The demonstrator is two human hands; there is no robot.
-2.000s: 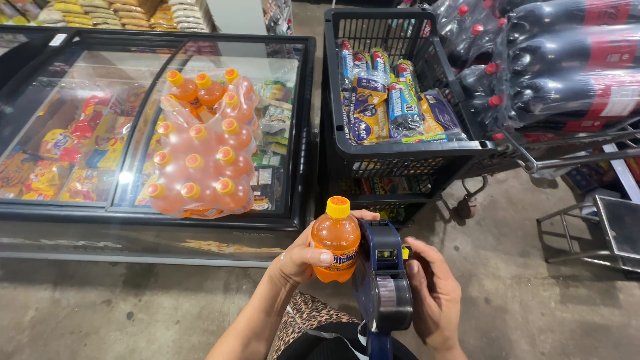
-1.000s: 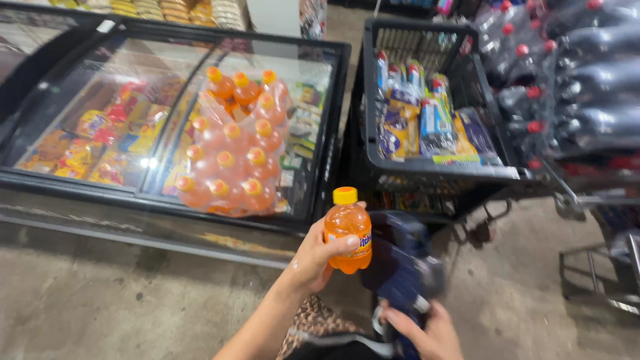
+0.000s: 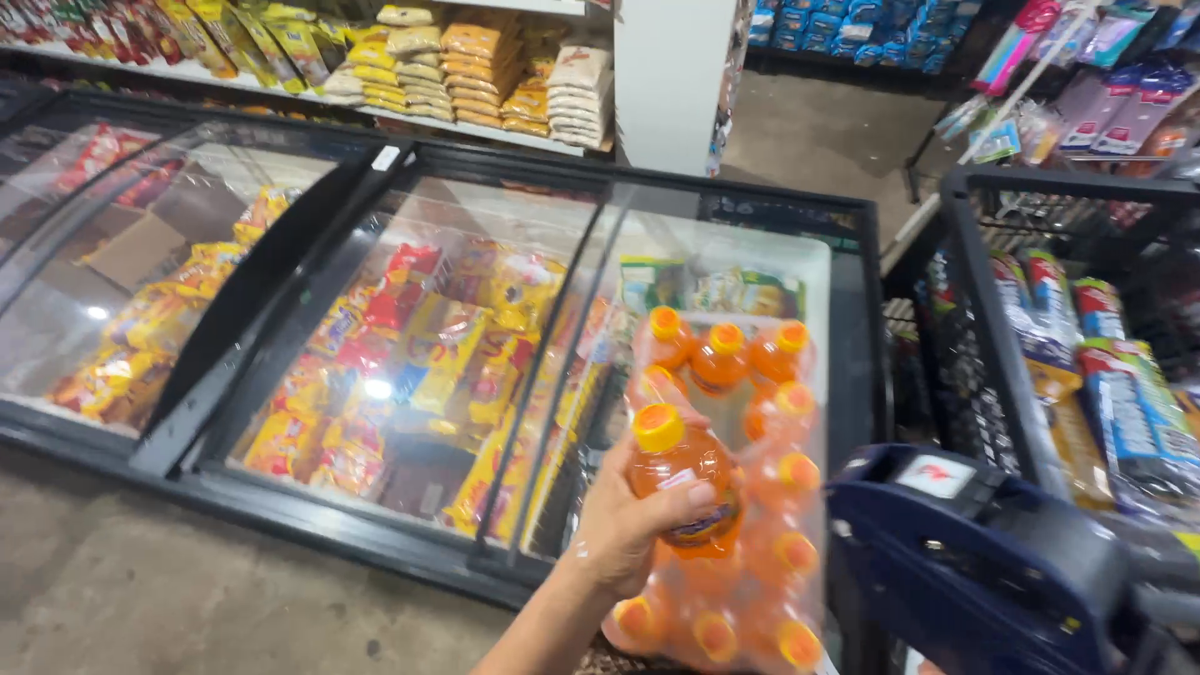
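My left hand [image 3: 647, 516] is closed around a small orange soda bottle [image 3: 689, 478] with a yellow cap, held upright over a shrink-wrapped pack of similar bottles [image 3: 783, 553]. That pack rests on the glass lid of a chest freezer. At the lower right is a dark blue price labeling gun [image 3: 975, 553]. Only a sliver of skin shows below it at the bottom edge, so my right hand and its grip are almost wholly hidden.
The black-framed chest freezer [image 3: 375, 525] holds yellow and red packets. Behind it, a shelf [image 3: 469, 129] carries stacked bags beside a white pillar [image 3: 666, 84]. A black basket [image 3: 994, 309] with packaged goods stands at the right.
My left hand has carried the bottle from in front of the freezer to over the wrapped pack. The labeling gun, earlier beside the bottle, is now apart from it. The view has swung left.
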